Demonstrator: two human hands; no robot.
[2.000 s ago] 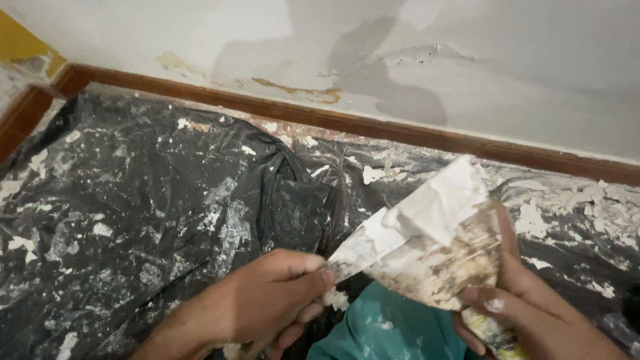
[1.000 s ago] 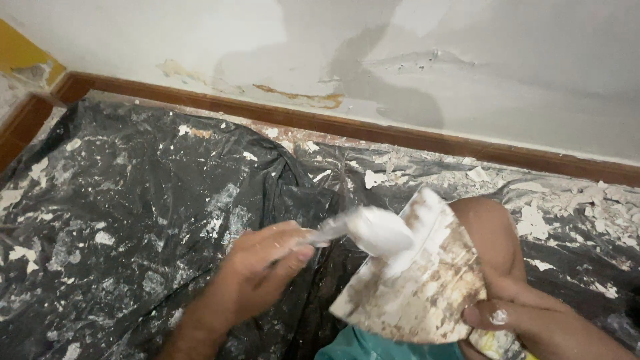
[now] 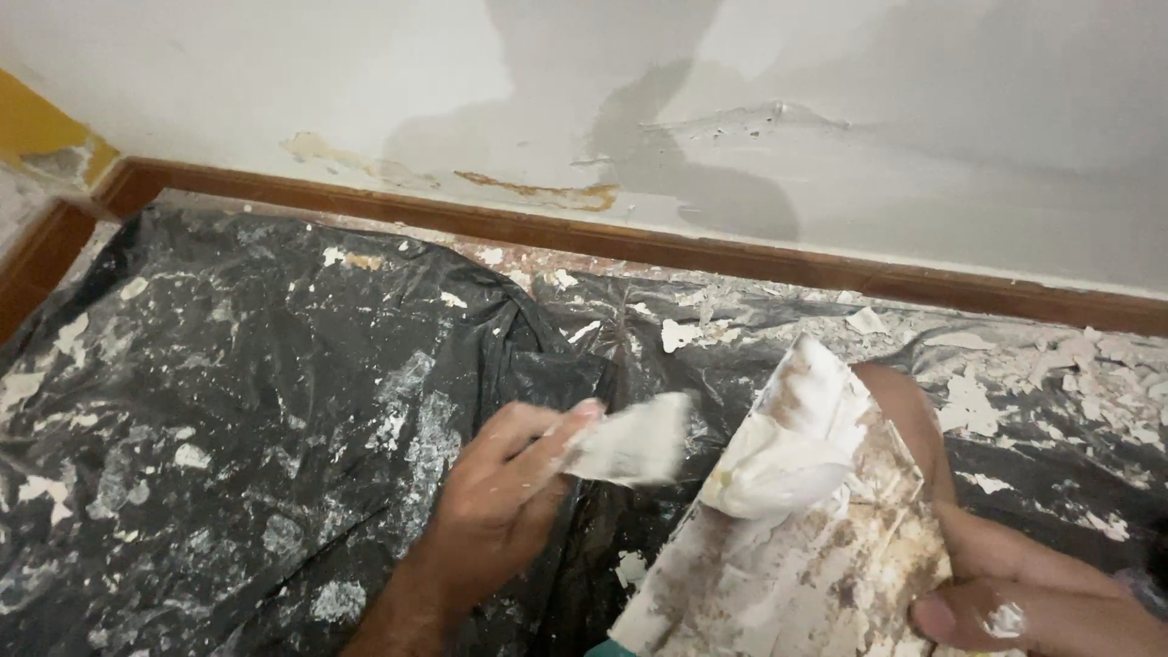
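Note:
My left hand grips a putty knife, its blade coated white and somewhat blurred, its handle hidden in the fingers. To the right, my right hand holds a stained, flat board by its right edge, thumb on top. A mound of white filler paste lies on the board's upper part. The knife blade is left of the board, apart from it. White paste marks my right thumb.
Black plastic sheeting strewn with paint flakes covers the floor. Beyond it run a brown wooden baseboard and a white wall with peeled, cracked patches. A bare knee is behind the board.
The putty knife was at the board in both earlier frames, and a second ago carried a white lump. Now its blade is off the board, and a mound of paste sits there.

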